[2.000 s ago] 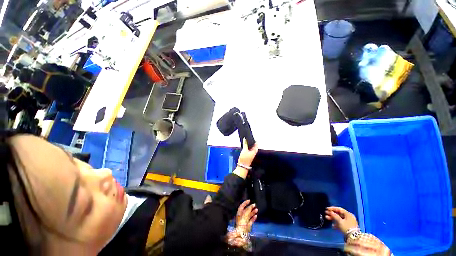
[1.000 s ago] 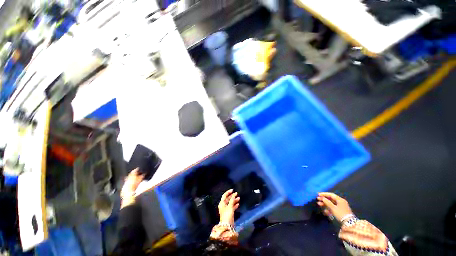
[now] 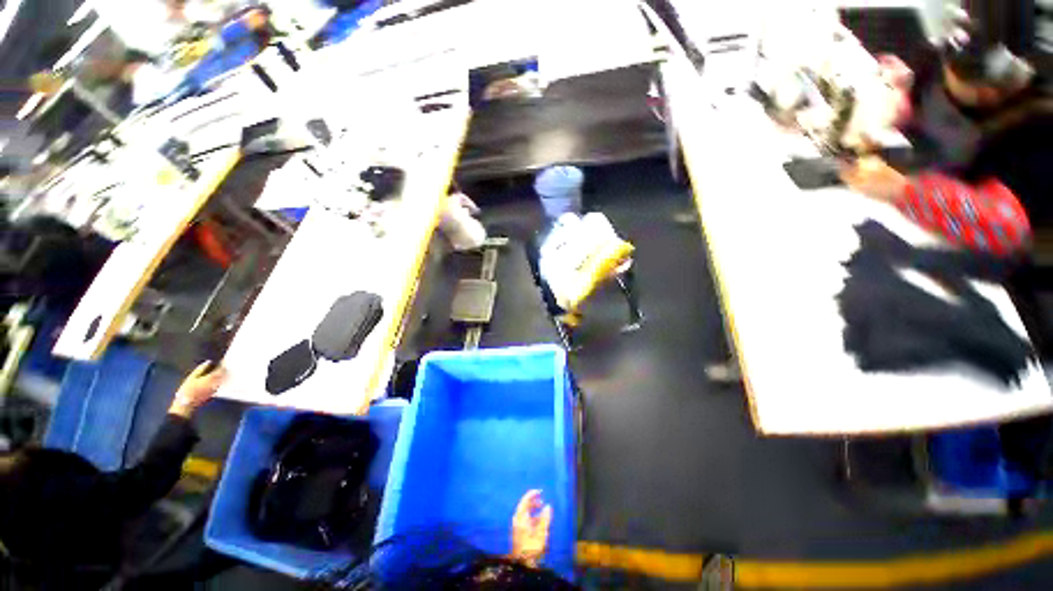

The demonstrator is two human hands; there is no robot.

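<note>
My left hand [image 3: 531, 526] is small and partly cut off low in the picture, over the blue bin [image 3: 479, 433]; its fingers are loosely raised and I see nothing in it. My right hand is not in view. A second blue bin [image 3: 237, 479] at the left holds a heap of black sewn pieces [image 3: 318, 479]. On the white table [image 3: 271, 329] behind it lie a larger black padded panel [image 3: 348, 324] and a smaller black piece [image 3: 291, 366], side by side.
Another person's hand [image 3: 199, 388] is at the table's left edge. At the right, a person in a red sleeve [image 3: 964, 214] works at a white table [image 3: 797, 346] with dark fabric [image 3: 918, 306]. A pail [image 3: 560, 191] and a white-yellow bundle [image 3: 589, 260] stand in the aisle.
The view has swung right, bringing in the right-hand table. The other person's hand has let go of the small black piece, now lying by the panel. My right hand has left the picture.
</note>
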